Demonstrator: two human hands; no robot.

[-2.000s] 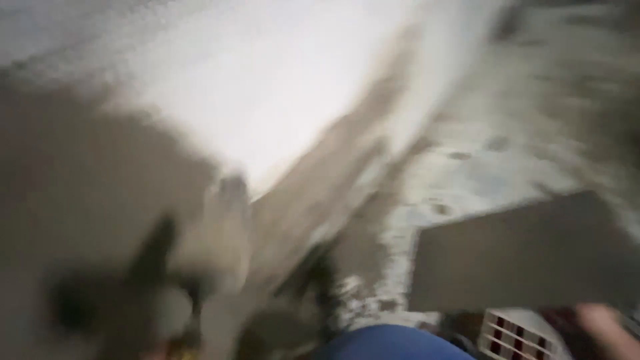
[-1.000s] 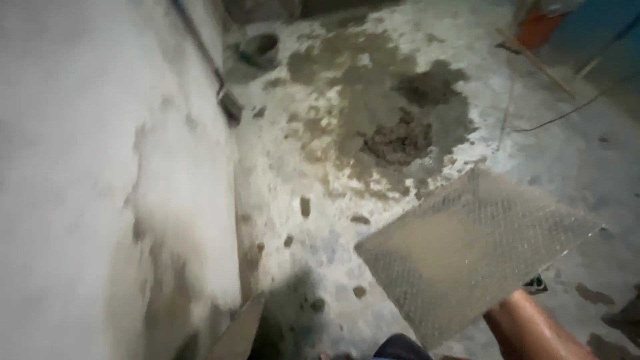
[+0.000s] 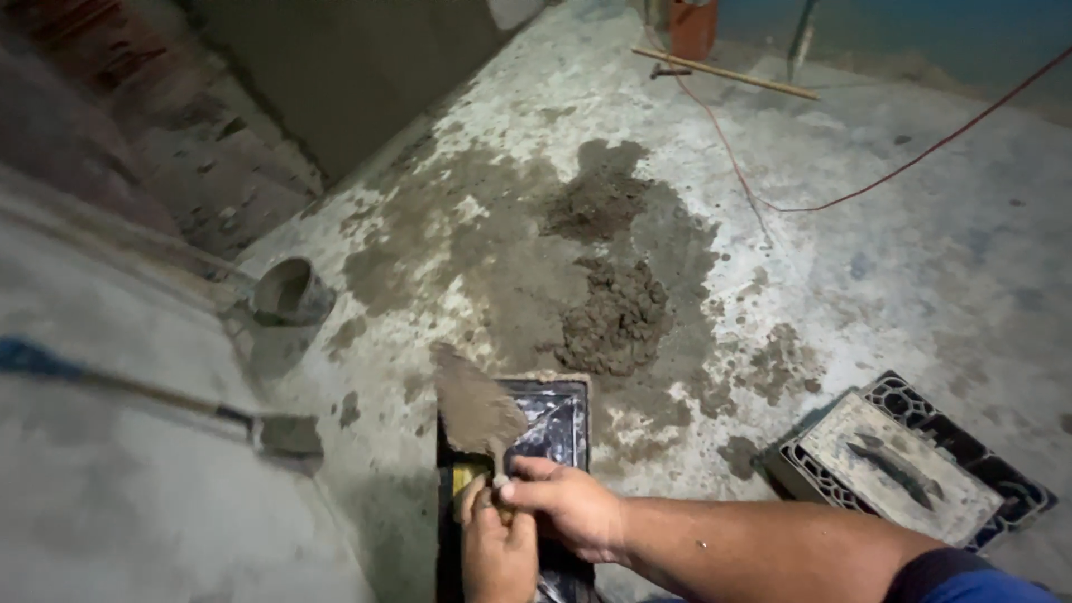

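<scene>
A mortar-covered pointing trowel (image 3: 476,404) points away from me over a black ribbed plastic board (image 3: 557,423). My left hand (image 3: 500,548) comes up from the bottom edge, its fingers closed around the trowel's handle area. From the right reaches my right hand (image 3: 578,509), with thumb and fingers at the trowel's neck, touching the left fingers. A yellow part (image 3: 463,484) shows beside the left fingers; whether it belongs to the trowel or the board, I cannot tell. The board lies under both hands, and its lower part is partly hidden.
A wet mortar heap (image 3: 615,318) lies on the stained floor. A bucket (image 3: 293,291) and a long-handled tool (image 3: 285,437) are at the left wall. On the right, a float (image 3: 900,469) rests on a black plastic crate (image 3: 1017,494). A red cord (image 3: 904,172) and wooden stick (image 3: 729,74) lie farther off.
The grey face of a board was turned up over my right hand; now a black ribbed board shows below both hands. My hands have come together at the trowel. The view has swung.
</scene>
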